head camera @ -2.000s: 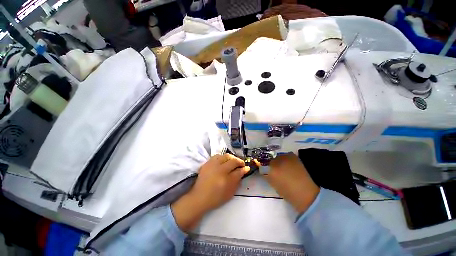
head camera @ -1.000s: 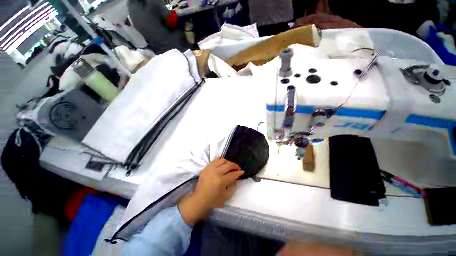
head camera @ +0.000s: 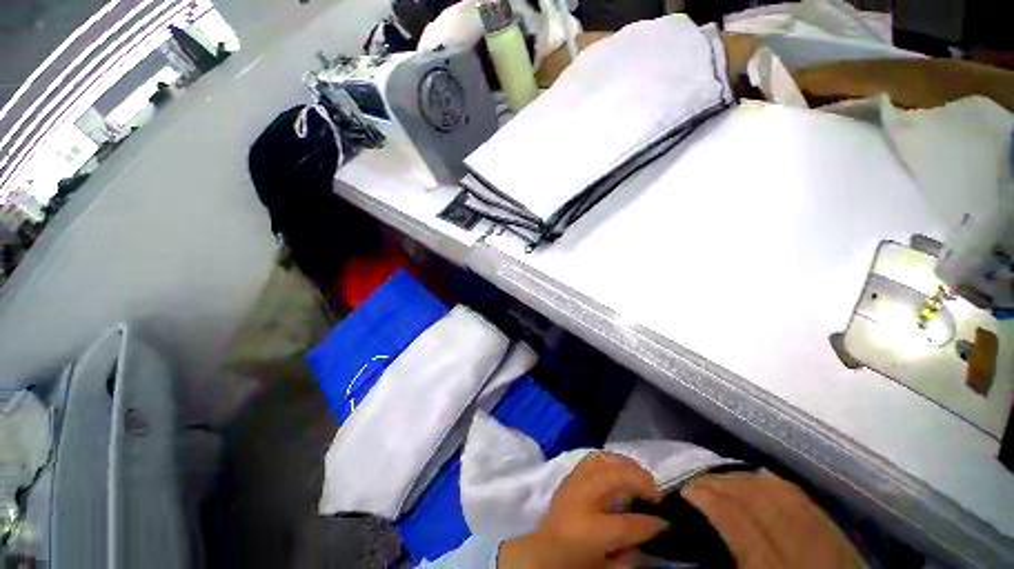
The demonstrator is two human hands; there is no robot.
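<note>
The white garment panel (head camera: 500, 478) with a dark edge hangs in front of me, below the table's front edge. A black fabric piece (head camera: 686, 536) lies at its edge, between my hands. My left hand (head camera: 589, 506) pinches the cloth where white meets black. My right hand (head camera: 767, 517), cut off by the bottom edge, closes on the black piece from the right; its fingertips are hidden. The machine's lit needle area (head camera: 932, 309) is at the far right, with no cloth under it.
A stack of white panels (head camera: 606, 117) lies on the white table (head camera: 712, 256). Beside it are a grey round-grilled device (head camera: 441, 106) and pale green cylinder (head camera: 510, 58). A brass-coloured block (head camera: 982, 360) sits by the needle. Below, another white panel (head camera: 417, 417) lies on a blue surface (head camera: 373, 322).
The view has swung left and down. The panel with its black piece has moved from beside the needle off the table. My right hand, at the bottom edge before, now meets the left at the cloth.
</note>
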